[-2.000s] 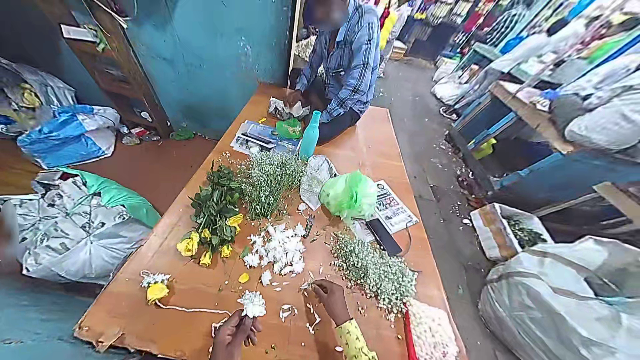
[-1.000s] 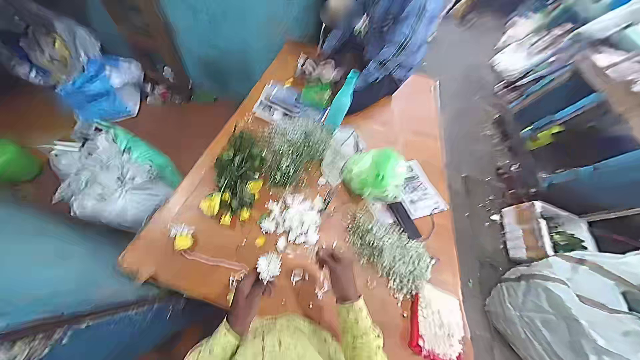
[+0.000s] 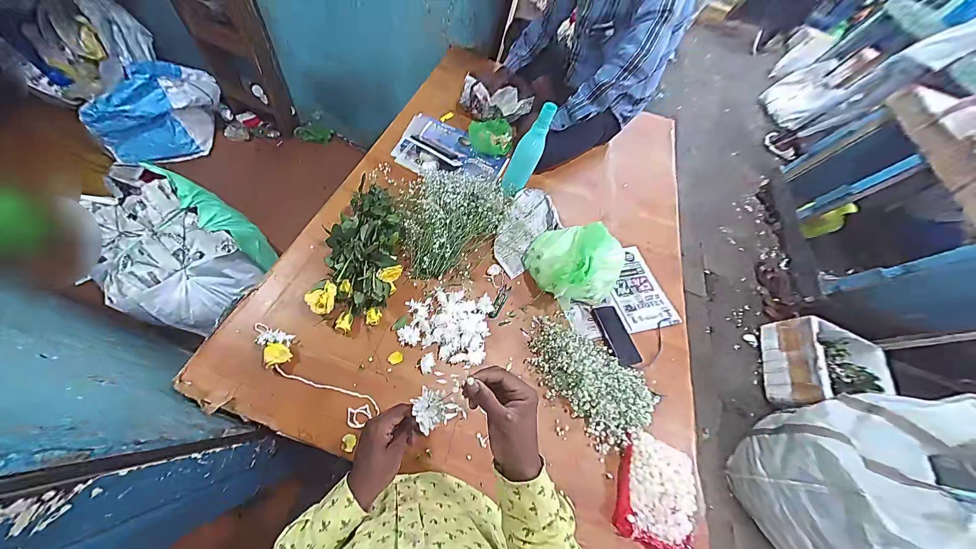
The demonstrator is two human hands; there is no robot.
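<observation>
My left hand (image 3: 383, 444) pinches a white chrysanthemum bloom (image 3: 431, 410) above the front of the wooden table. Close to its right side, my right hand (image 3: 506, 410) has thumb and forefinger together on a small pale bit, perhaps a petal. Loose white blooms (image 3: 448, 324) lie in a pile beyond both hands. Yellow roses (image 3: 322, 297) with leafy stems rest behind to the left, beside a bunch of baby's breath (image 3: 450, 217). More baby's breath (image 3: 595, 381) lies to the right. A white string (image 3: 324, 386) runs from a yellow rose (image 3: 277, 354) toward my left hand.
A green plastic bag (image 3: 576, 261), a phone (image 3: 617, 335) and a red-edged bag of white buds (image 3: 662, 488) stand on the right side. A turquoise bottle (image 3: 529, 149) is farther back. Another person in a blue checked shirt (image 3: 625, 57) leans at the far end.
My right hand has come up beside the bloom, from lower over the table. The bloom stays in my left hand. The view has shifted.
</observation>
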